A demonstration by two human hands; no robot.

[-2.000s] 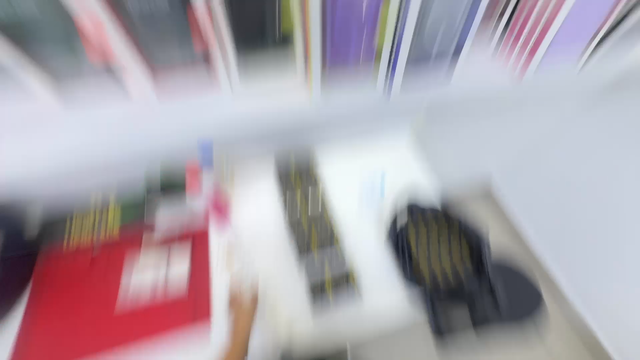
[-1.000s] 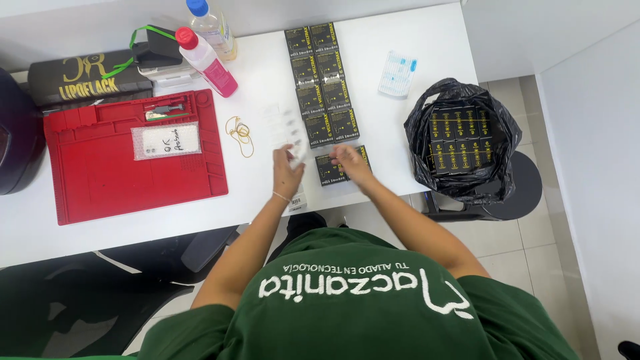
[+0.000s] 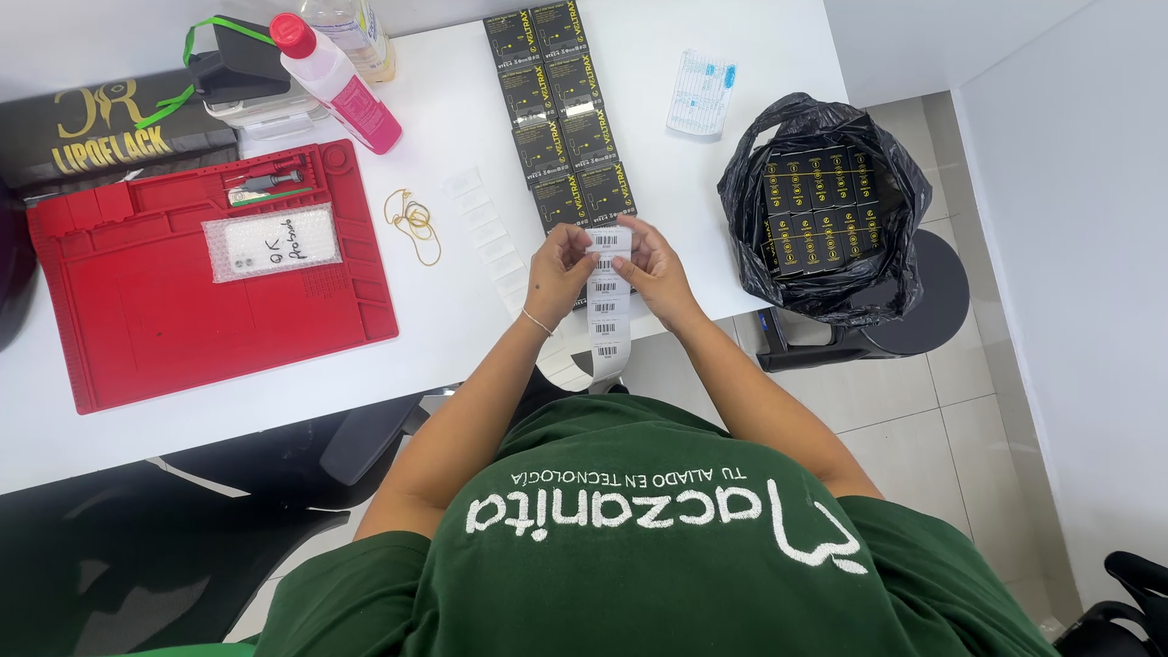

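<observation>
A strip of white barcode labels (image 3: pixel 607 308) is held between my two hands near the table's front edge, and its lower end hangs toward my shirt. My left hand (image 3: pixel 558 274) pinches the strip's left side, and my right hand (image 3: pixel 659 276) grips its right side near the top. Beyond my fingers, small black boxes with yellow lettering (image 3: pixel 538 146) lie in two columns on the white table. Part of another black box shows beneath my hands. To the left of the boxes lies a strip of blank-looking white labels or backing (image 3: pixel 488 239), curving toward the table edge.
A black plastic bag (image 3: pixel 744 182) of similar boxes sits at the right, by a dark round stool seat (image 3: pixel 922 297). A printed paper (image 3: pixel 701 94) lies nearby. Leftward are a yellow rubber band (image 3: pixel 412 219), a pink bottle (image 3: pixel 342 91) and a red work mat (image 3: pixel 228 338) with a bubble-wrapped phone (image 3: pixel 274 244).
My right hand has moved from the nearest black box to the label strip. The strip is now held up between both hands, over that box.
</observation>
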